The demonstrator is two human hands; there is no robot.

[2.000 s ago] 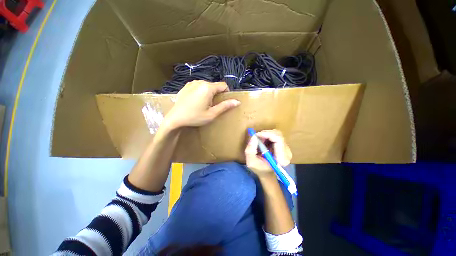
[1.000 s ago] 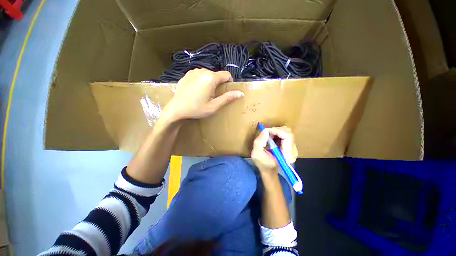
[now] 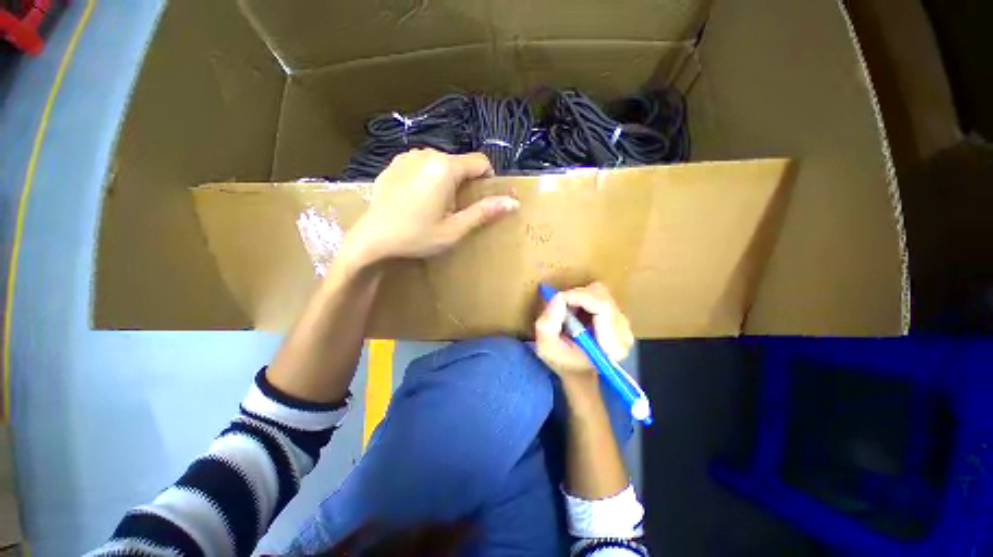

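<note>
A large open brown carton (image 3: 675,245) stands in front of me, its near flap folded down towards me. Dark grey-black power cords (image 3: 501,131) lie inside in hanks tied with thin white bands. My left hand (image 3: 427,207) lies on the flap's upper edge, fingers over the edge and thumb on its outer face. My right hand (image 3: 583,329) holds a bright blue pen (image 3: 605,368) with a white end, its tip at the lower middle of the flap. Small faint marks show on the flap above the tip.
A blue plastic stool (image 3: 762,479) is at the lower right. A red object (image 3: 24,24) is cut off at the upper left. Another carton (image 3: 926,98) is at the right. Yellow lines run on the blue-grey floor (image 3: 142,435). My knee is below the flap.
The faint marks on the flap show more clearly than two seconds ago. The right hand with the pen has shifted slightly. The left hand stays on the flap's edge; the view has moved a little.
</note>
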